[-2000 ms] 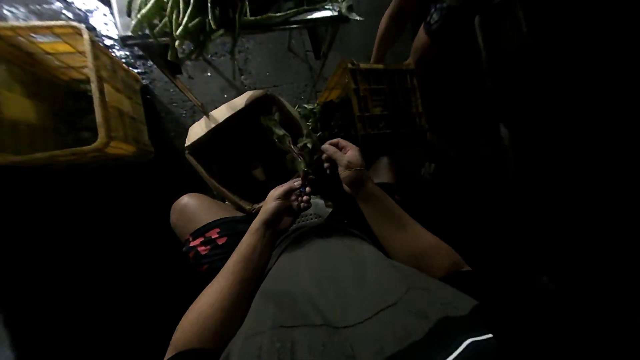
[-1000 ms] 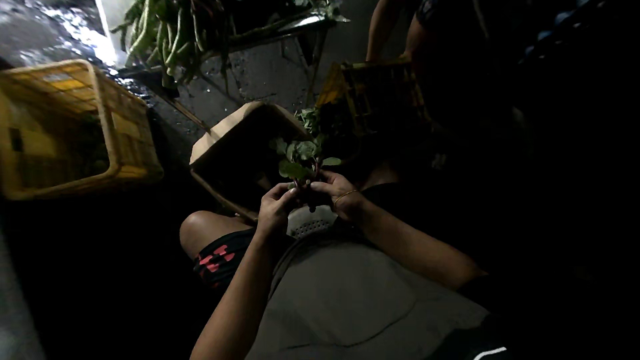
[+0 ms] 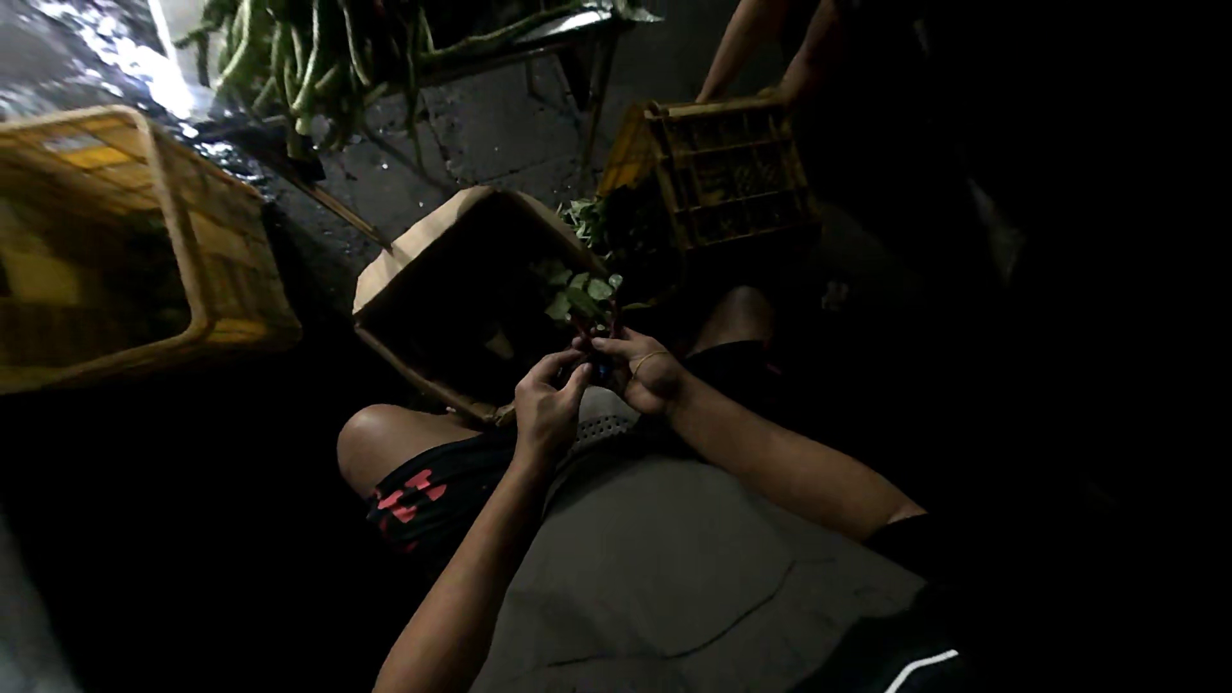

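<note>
My right hand (image 3: 650, 371), with a thin yellow band at the wrist, holds a small bunch of leafy greens (image 3: 585, 298) with reddish stems. The leaves point away from me, over the near right edge of an open cardboard box (image 3: 423, 241). At the stem ends, the fingertips of my left hand (image 3: 551, 399) are bent close to the right hand's fingers; whether they grip a stem cannot be told. A small blue spot shows between the hands. The box's inside is mostly too dark to make out.
A yellow plastic crate (image 3: 178, 221) lies at the left. Long green vegetables (image 3: 308, 58) hang over a table's edge at the top. Beyond the box, more greens (image 3: 587, 219) lie beside a second yellow crate (image 3: 736, 173), where another person's arms (image 3: 741, 43) reach down.
One second ago both hands were together on the upright bunch; now the left hand's fingers sit slightly lower beside the right. The second crate shows more plainly, with the other person's hands at its top.
</note>
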